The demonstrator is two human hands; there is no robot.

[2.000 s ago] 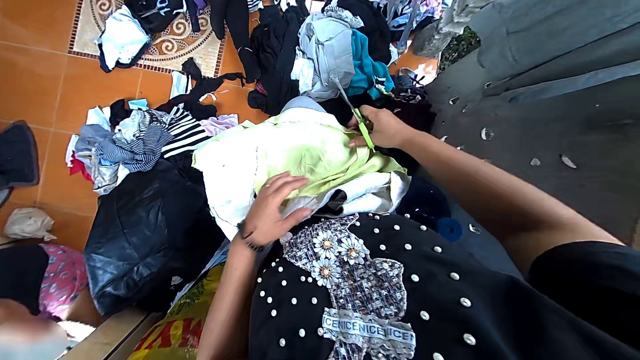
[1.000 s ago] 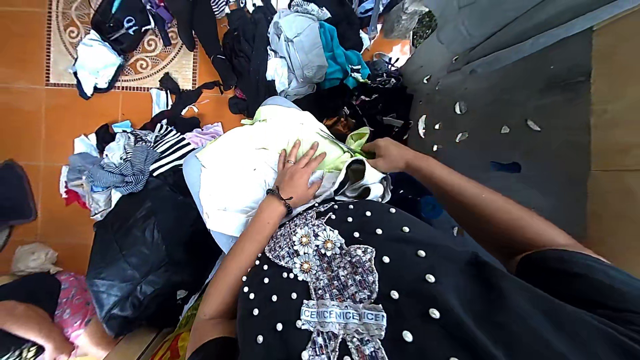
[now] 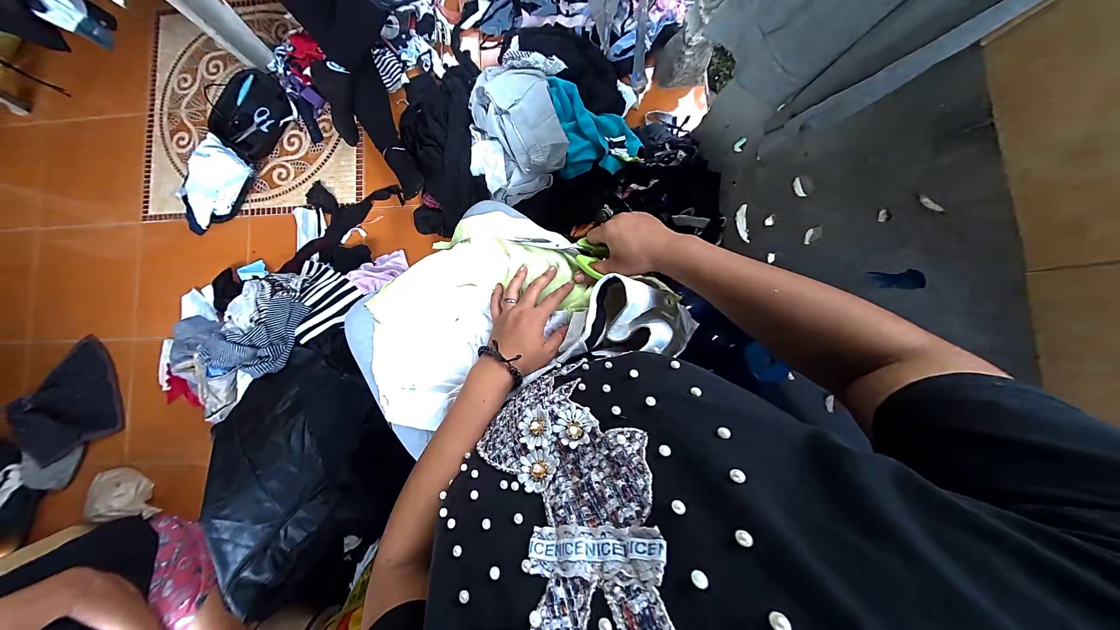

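My right hand (image 3: 632, 243) grips the green handles of a pair of scissors (image 3: 588, 257), whose blades point left across the top of the cloth on my lap. My left hand (image 3: 528, 325) lies flat, fingers spread, on the pale yellow-green and white fabric (image 3: 437, 324). A white piece with dark edging (image 3: 643, 313) bunches at the right of that fabric, below the scissors. Light blue cloth (image 3: 363, 337) shows beneath, at the left edge. How far the blades are apart is hard to tell.
Striped clothes (image 3: 328, 302) and a black shiny garment (image 3: 271, 481) lie at left. Grey (image 3: 521, 131) and teal clothes (image 3: 586, 131) are piled ahead. Another pair of scissors (image 3: 260, 121) rests on a black item. Another person's bare limb (image 3: 79, 595) shows lower left. Scraps dot the grey surface at right.
The scissors, raised upright two seconds ago, now lie low across the cloth in my right hand. My left hand has moved from the near edge onto the fabric. The view has shifted.
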